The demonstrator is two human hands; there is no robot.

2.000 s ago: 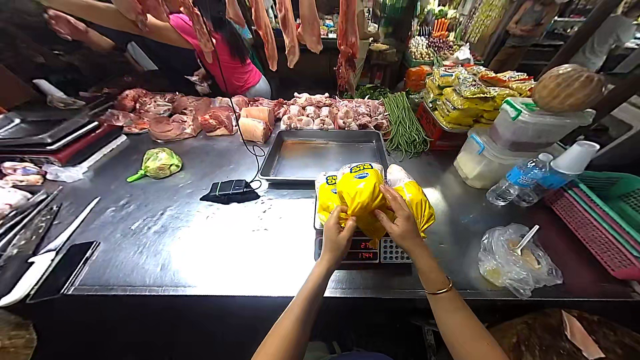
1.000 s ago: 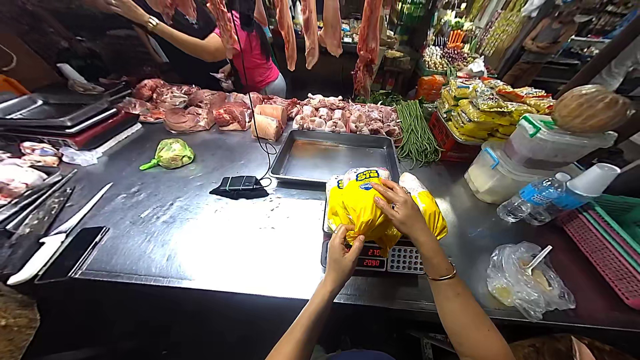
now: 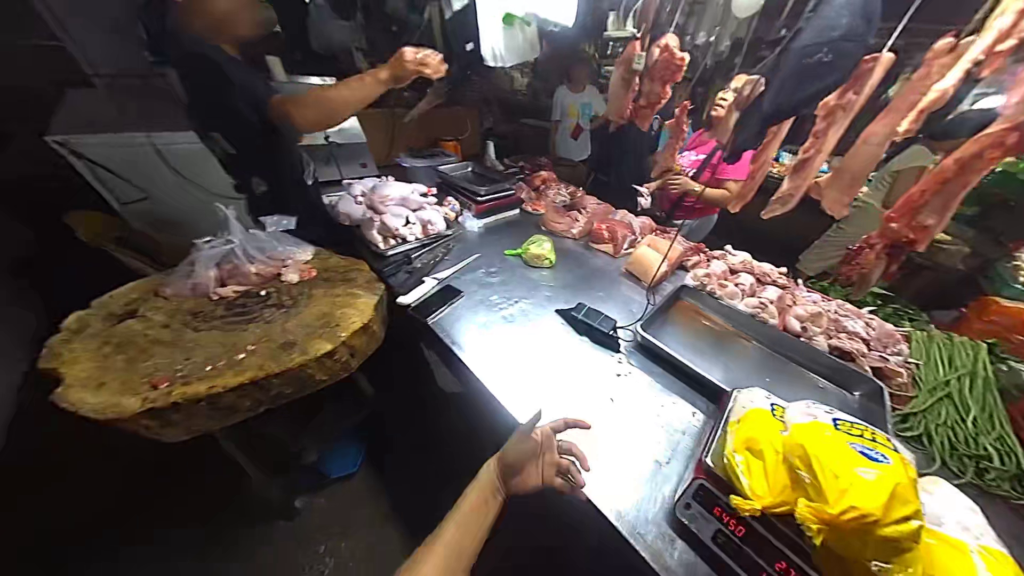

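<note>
My left hand (image 3: 544, 460) is raised over the near edge of the steel counter, palm turned up, fingers apart and holding nothing; a ring shows on one finger. My right hand is out of view. Yellow and white plastic-wrapped packages (image 3: 856, 480) rest on a digital scale (image 3: 720, 520) with a lit red display, to the right of my left hand. Behind the scale lies a shallow metal tray (image 3: 768, 352). A black device with a cord (image 3: 592, 324) lies left of the tray, and a green plastic-wrapped bundle (image 3: 538, 251) sits farther back.
A round wooden chopping block (image 3: 216, 344) bears a clear bag of meat (image 3: 244, 260). A white-handled knife (image 3: 436, 282) and a phone-like black slab (image 3: 436, 304) lie at the counter edge. Whole chickens (image 3: 392, 212), pork cuts, hanging meat (image 3: 840, 136) and long beans (image 3: 960, 400) surround it. A person in dark clothes stands left.
The view has swung far to the left. My left hand has come away from the yellow packages, which both hands touched before. My right hand has left the view.
</note>
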